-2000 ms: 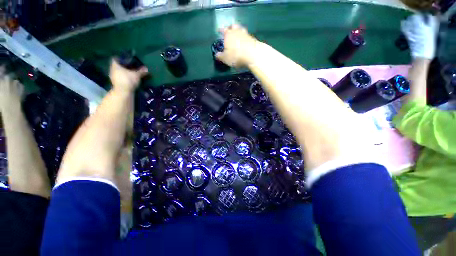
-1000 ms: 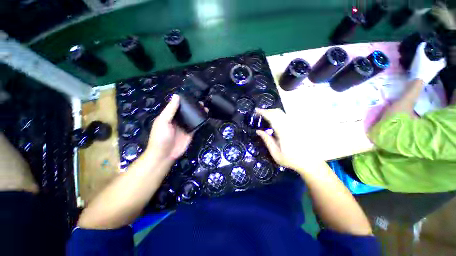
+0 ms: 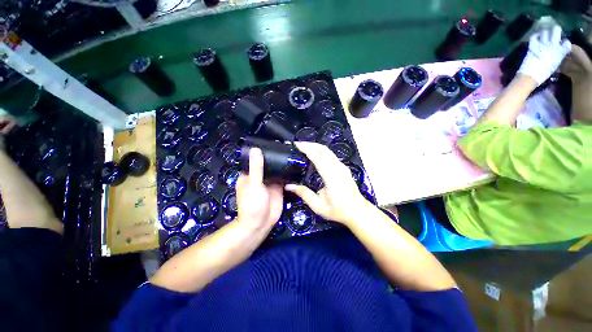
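Note:
A matt black cylinder [image 3: 274, 161] lies sideways between my hands over the black blister tray [image 3: 214, 249]. My left hand [image 3: 258, 198] grips its left part from below, thumb on top. My right hand [image 3: 328, 185] is at its right end, fingers and thumb around that end; whether it holds a small part there is hidden. Two more black cylinders [image 3: 276, 127] lie on the tray just beyond the held one. A round part with a pale ring [image 3: 301, 98] sits near the tray's far edge.
Three cylinders [image 3: 260, 63] stand on the green conveyor belt [image 3: 311, 42]. Several cylinders [image 3: 366, 98], one blue-ringed [image 3: 468, 78], stand on the pink-white board [image 3: 402, 155]. Two round black parts [image 3: 134, 163] lie on the tan board [image 3: 133, 214]. A neighbour's white-gloved hand [image 3: 544, 53] is at right.
The held cylinder has turned from steep to nearly level. My right hand has moved left from the tray to the cylinder's end. Earlier both hands reached towards the belt.

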